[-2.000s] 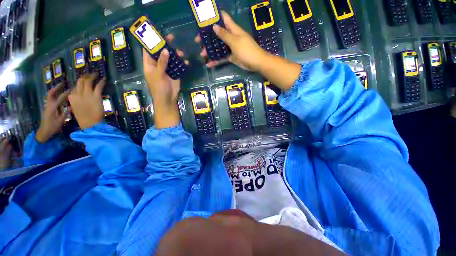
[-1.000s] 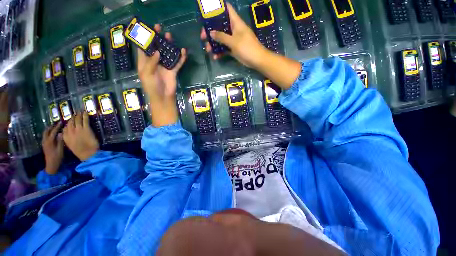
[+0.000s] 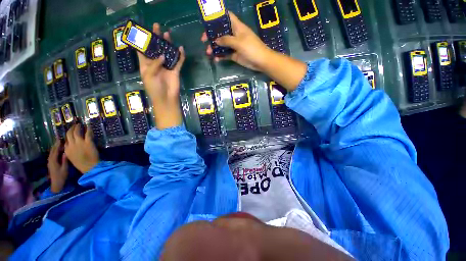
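Observation:
My left hand (image 3: 162, 76) holds a black keypad phone (image 3: 152, 45) with a yellow frame and a lit pale screen, tilted up to the left, thumb on its keypad. My right hand (image 3: 242, 45) holds a second keypad phone (image 3: 216, 23) with a lit white screen, nearly upright, thumb low on its keypad. The top of this phone is cut off by the picture's edge. Both phones are above clear blister trays. The tray (image 3: 230, 75) in front of me holds more phones, among them one (image 3: 207, 113) with a lit screen and several with dark screens.
To the left, another person's hands (image 3: 79, 149) in blue sleeves are at the near edge of a phone tray (image 3: 76, 97). At the right, another tray (image 3: 393, 76) holds phones. A pale shelf (image 3: 29, 38) with dark phones stands at the upper left. The bench mat (image 3: 66, 20) is green.
My left hand has turned its phone flatter and moved it slightly left. My right thumb has moved lower on its phone. The neighbour's hands have drawn back from the phones toward the tray's near edge.

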